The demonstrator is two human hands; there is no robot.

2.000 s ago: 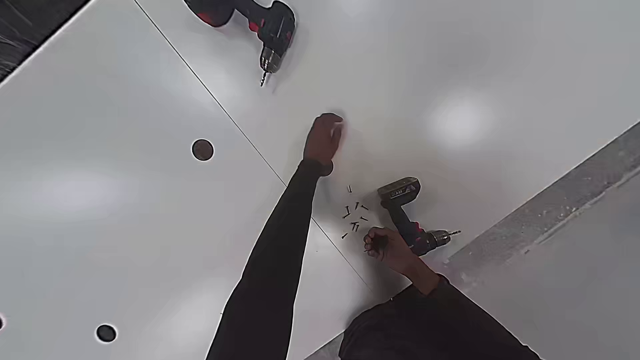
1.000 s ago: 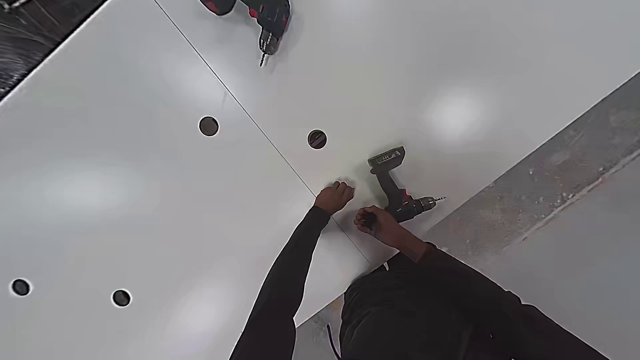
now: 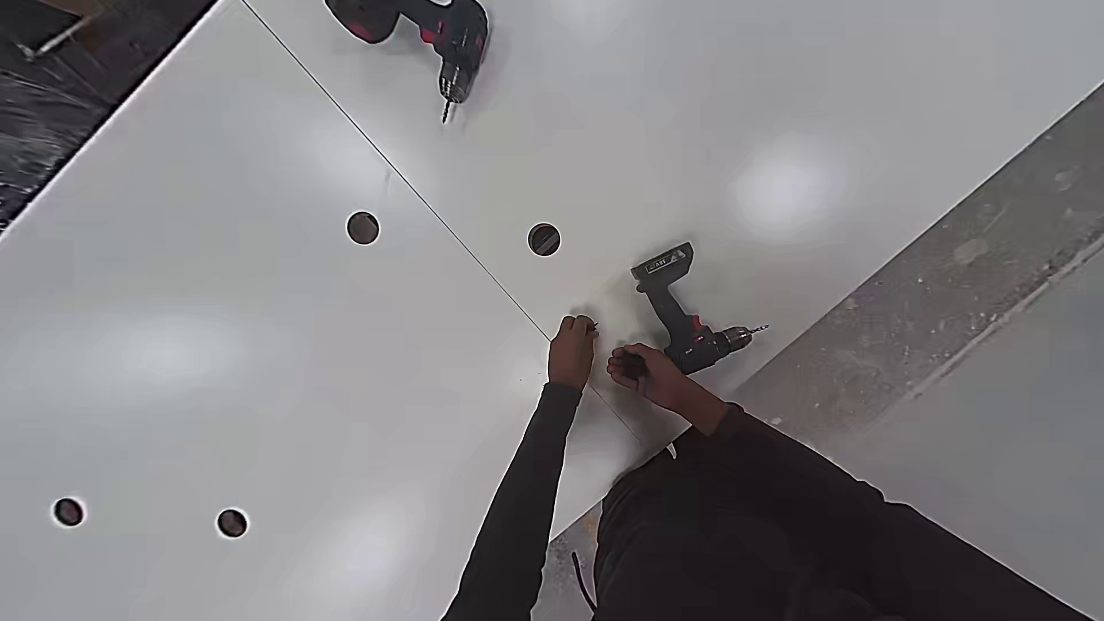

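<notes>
My left hand [image 3: 573, 352] rests on the white panel [image 3: 216, 388] beside the seam, its fingers closed around something small and dark, probably screws. Just right of it, my right hand [image 3: 647, 373] is curled, palm up, around a dark cluster that looks like screws. A black and red cordless drill [image 3: 690, 332] lies on its side against the right hand, its bit pointing right. Another cordless drill [image 3: 461, 43] lies at the top, bit toward me. No loose screws show on the panel; the hands hide part of it.
Round holes pierce the panels, one [image 3: 363, 228] left of the seam and one [image 3: 544, 240] right of it, with two more at lower left. A grey concrete floor strip [image 3: 940, 285] runs past the right edge. Dark plastic sheeting [image 3: 43, 112] lies beyond the upper left edge.
Loose screws seen on the panel two seconds ago no longer show. My left hand has drawn back toward my right hand, uncovering the hole right of the seam.
</notes>
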